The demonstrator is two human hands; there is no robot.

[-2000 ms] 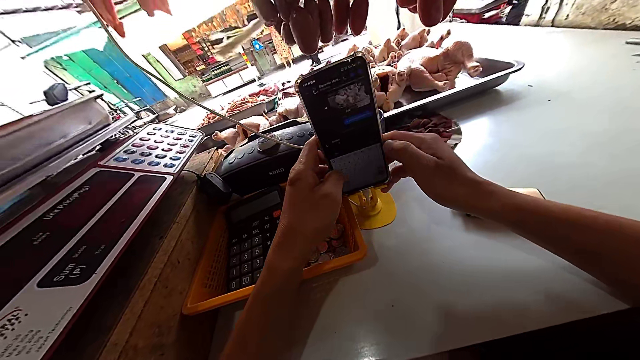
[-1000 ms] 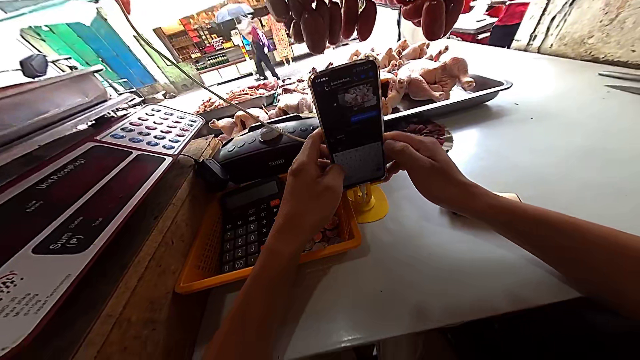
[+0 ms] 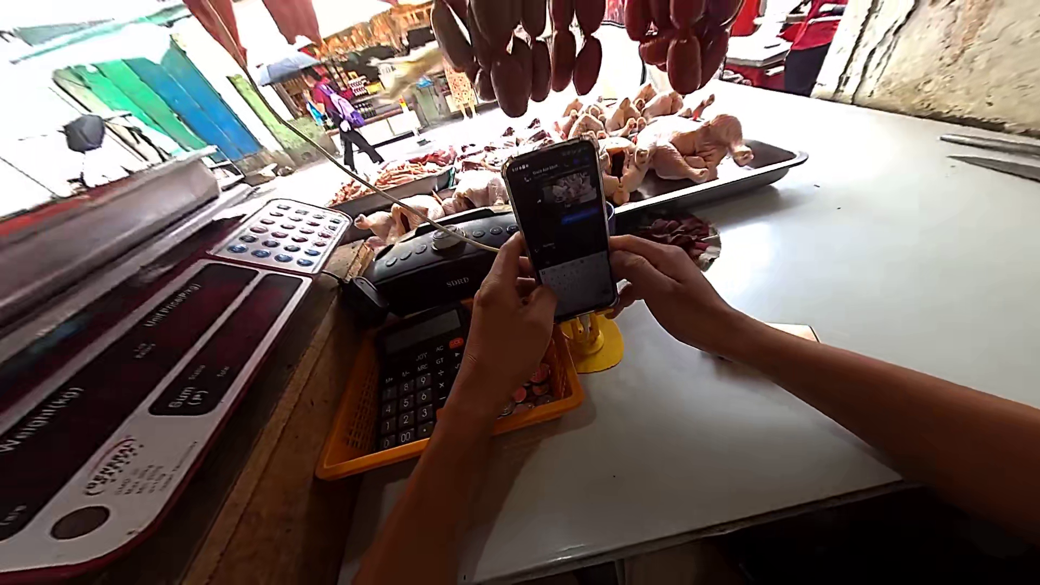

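Observation:
A smartphone stands upright before me, its lit screen showing a dark chat page and an on-screen keyboard. My left hand grips its lower left side, the thumb near the keyboard. On the lower right edge are the fingers of my right hand; part of them is hidden behind the phone. Under my left hand sits an orange plastic basket with a black calculator and coins. Behind the phone are a black speaker with a cable and a yellow stand.
A price-computing scale lies left on a wooden ledge. Raw chickens fill a metal tray at the back, below hanging sausages. Knives lie at the right on the white counter. A person walks outside.
The phone stays in both of my hands. The person in the street appears farther left than a second ago. The view has shifted slightly.

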